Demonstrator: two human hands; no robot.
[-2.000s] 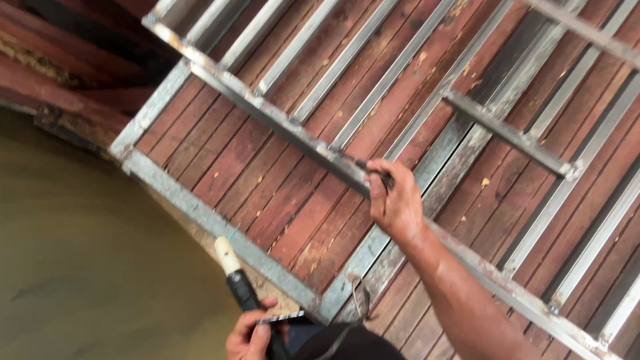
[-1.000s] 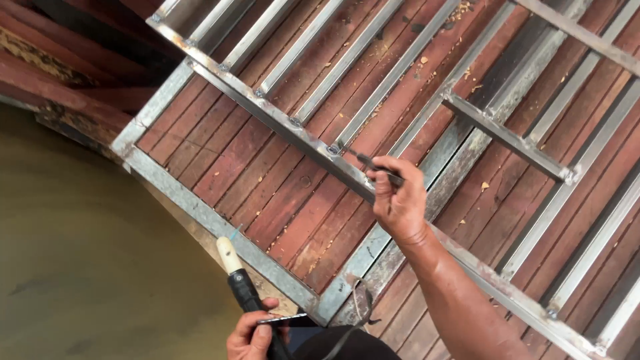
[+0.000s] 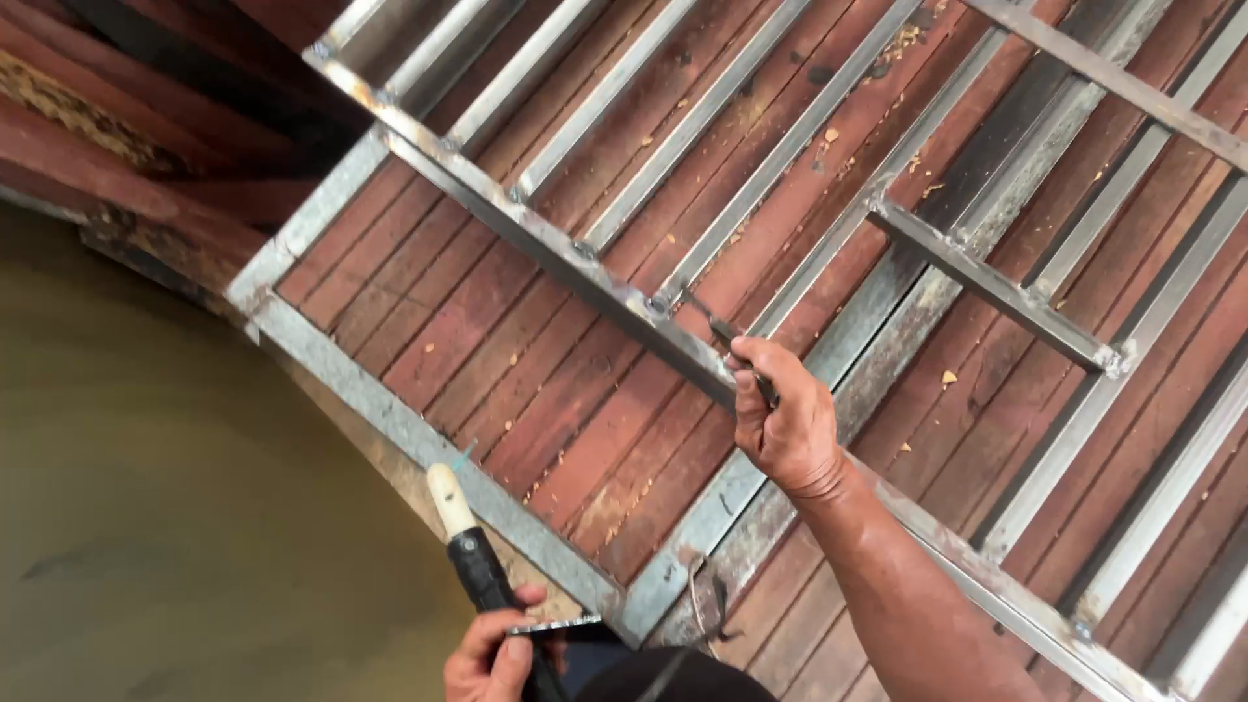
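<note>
A frame of square steel tubing with several parallel bars lies over reddish wooden deck boards. My right hand grips a thin dark metal tool, its tip close to the weld joint where a bar meets the long edge rail. At the bottom, my left hand holds a black handle with a pale, rounded end, probably a welding electrode holder. A thin flat piece with a serrated-looking edge is also at the left hand's fingers.
Murky water lies left of the deck's galvanized steel border. Dark reddish timbers stand at the upper left. Wood chips are scattered on the boards. A thin wire lies near my knees.
My right hand stays by the same joint, with the thin tool shifting slightly in its fingers. The left hand keeps its hold on the black handle.
</note>
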